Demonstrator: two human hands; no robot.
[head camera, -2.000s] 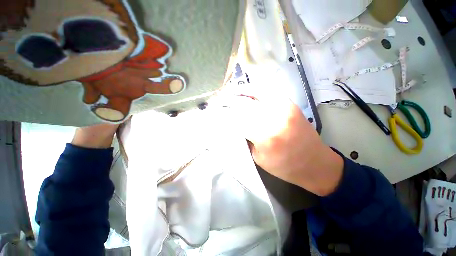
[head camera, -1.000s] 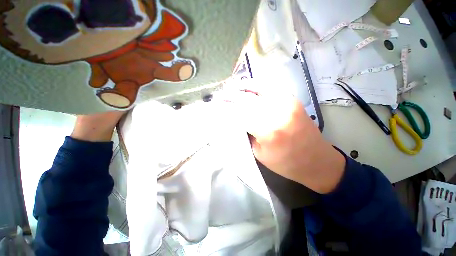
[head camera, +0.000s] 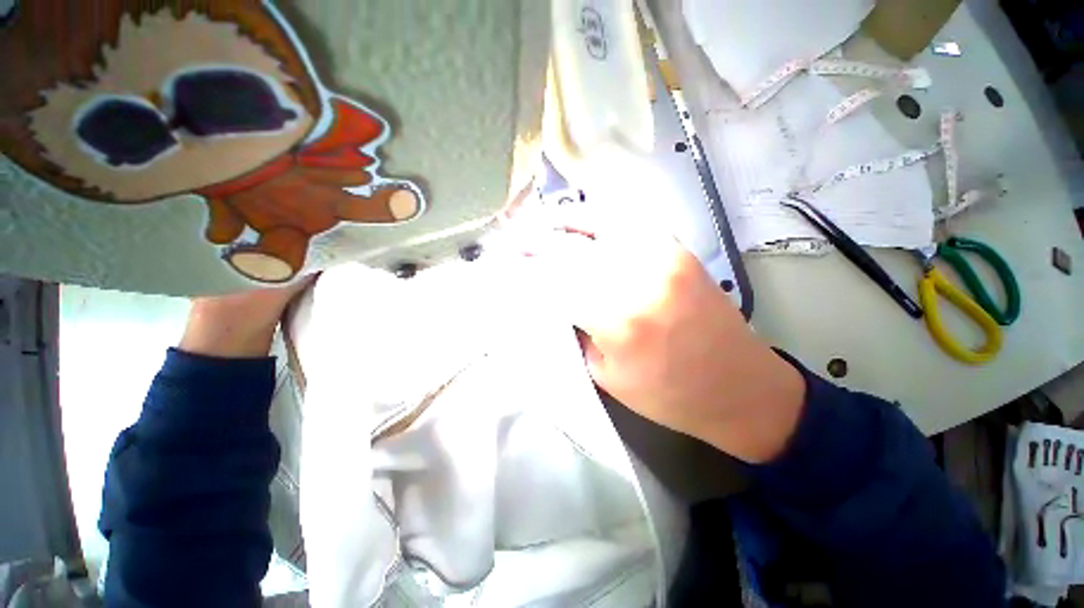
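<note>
A white garment (head camera: 452, 475) hangs from the machine's work area down over my lap, its upper part washed out by glare. The pale green-grey machine head (head camera: 464, 119) with a cartoon sticker covers the upper left. My right hand (head camera: 666, 344) lies on the garment's right edge beside the metal plate (head camera: 701, 202); its fingertips are lost in the glare, with the thumb side against the cloth. My left hand (head camera: 244, 318) shows only at the wrist; its fingers are hidden behind the machine head.
On the white table right of the machine lie black tweezers (head camera: 856, 255), scissors with yellow and green handles (head camera: 960, 315), a curled tape measure (head camera: 874, 172) and white pattern pieces (head camera: 773, 48). A white scrap with dark stitched marks (head camera: 1046, 511) is at the lower right edge.
The view has shifted slightly, so the machine head and table appear moved. My hands and the garment keep nearly the same places relative to the machine.
</note>
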